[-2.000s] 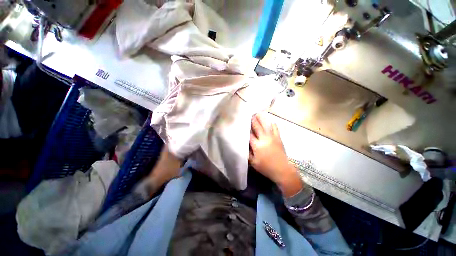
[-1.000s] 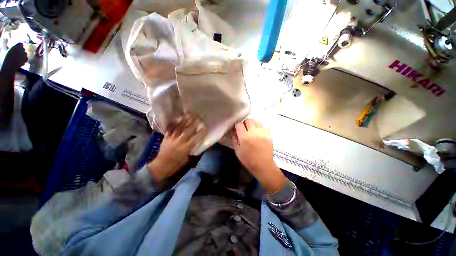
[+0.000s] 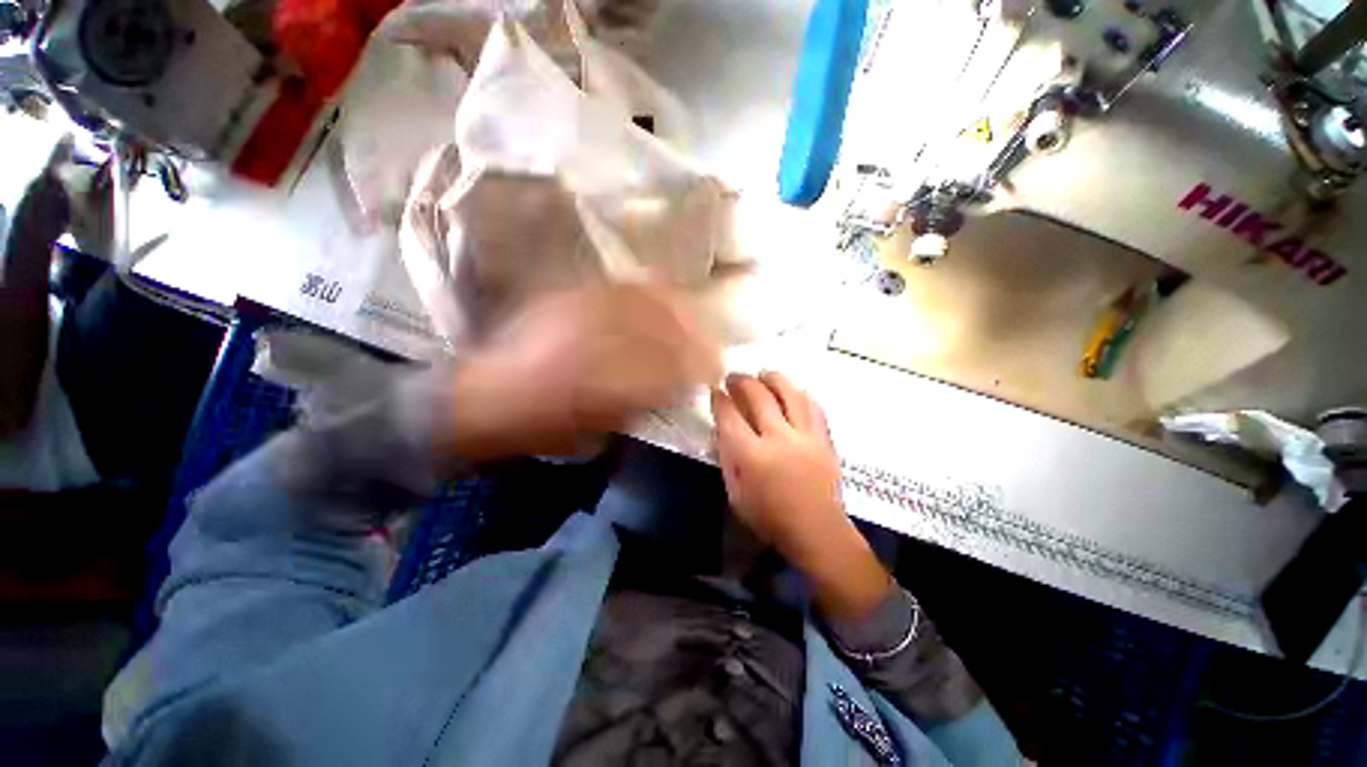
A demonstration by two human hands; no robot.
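Note:
The beige garment piece (image 3: 517, 113) lies in a loose heap on the table, left of the needle. A small black tag shows on it. My left hand (image 3: 592, 367) is blurred by motion over the near part of the cloth; whether it grips cloth I cannot tell. My right hand (image 3: 772, 442) pinches the cloth's near right edge at the table's front, its fingertips beside my left hand. The presser foot and needle area (image 3: 867, 232) of the sewing machine (image 3: 1169, 165) is up and to the right of my hands, apart from them.
The blue lamp bar (image 3: 823, 105) hangs left of the needle. A yellow-green tool (image 3: 1109, 330) lies on the machine bed (image 3: 960, 322). A white scrap (image 3: 1267, 438) is at right. Another machine (image 3: 143, 53) and a red bundle (image 3: 323, 45) are upper left. A blue crate (image 3: 435, 547) is below.
My left hand has moved right across the cloth, towards my right hand. The cloth's flat panel has folded into a looser heap. My right hand stays at the near edge.

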